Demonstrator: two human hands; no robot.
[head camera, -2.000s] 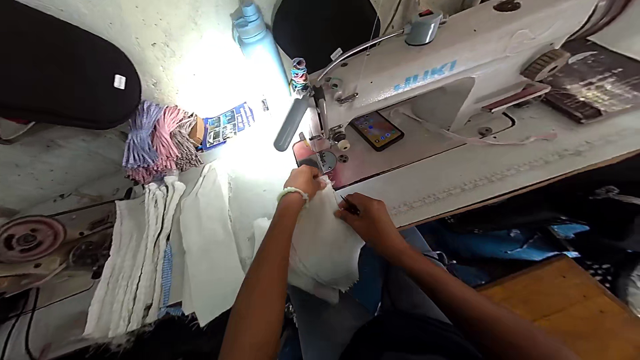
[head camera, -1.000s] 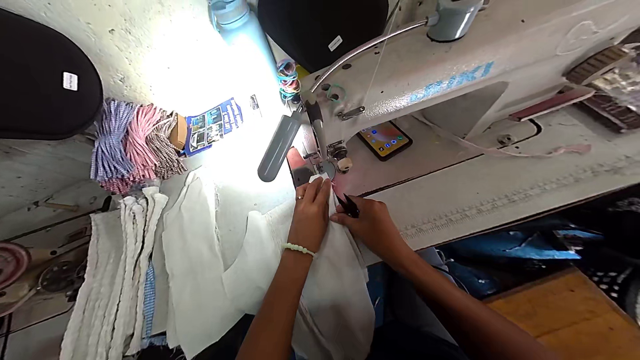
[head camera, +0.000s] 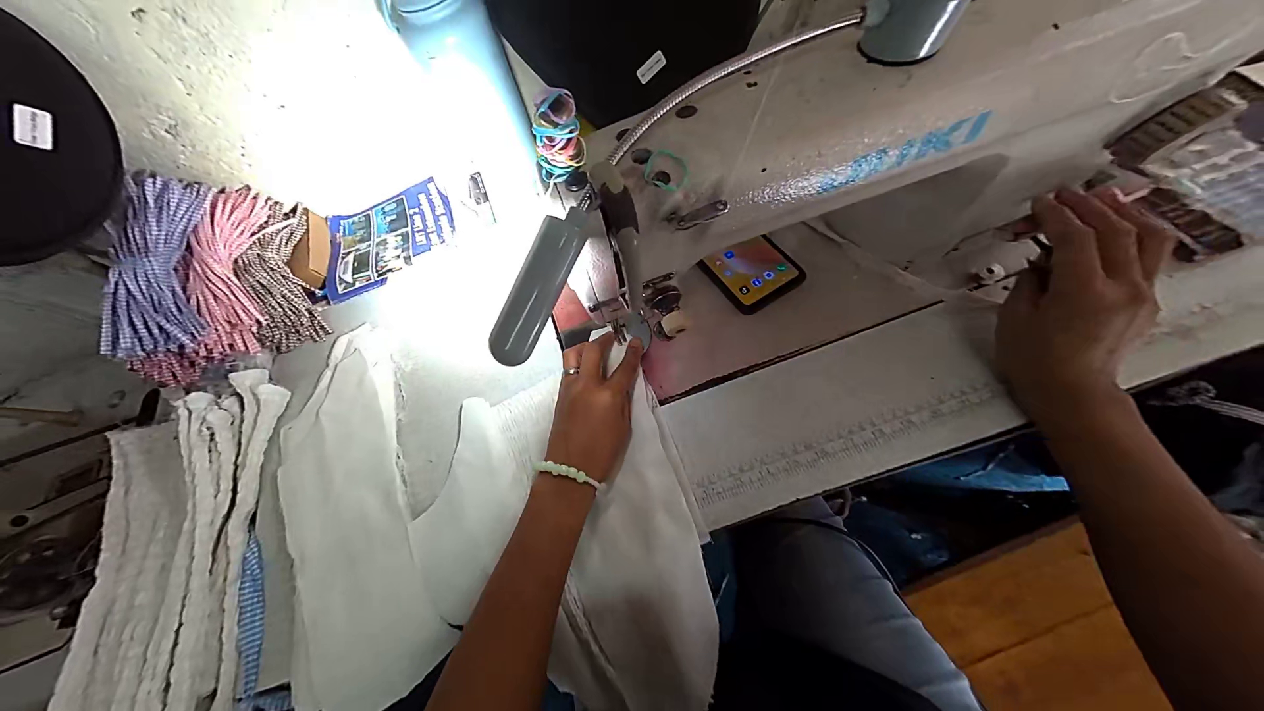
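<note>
White fabric (head camera: 642, 533) lies under the presser foot of a Juki sewing machine (head camera: 869, 148) and hangs over the table edge onto the lap. My left hand (head camera: 597, 395), with a ring and a beaded bracelet, presses this fabric down just beside the needle area. Off to the right, my right hand (head camera: 1086, 286) is at the machine's right end, near a small white knob, its fingers curled; what they touch is partly hidden. A grey lamp head (head camera: 538, 286) hangs left of the needle, on a flexible metal arm.
A smartphone (head camera: 752, 272) lies under the machine arm. To the left are bundled checked strips (head camera: 188, 267), a printed blue card (head camera: 390, 237), stacked white cloth pieces (head camera: 178, 533) and a light blue bottle (head camera: 464, 99). A printed ruler (head camera: 849, 444) runs along the table's front edge.
My right hand has left the fabric near the needle and moved right to the machine's far end. The dark tool it held a second ago is no longer visible. My left hand remains by the needle.
</note>
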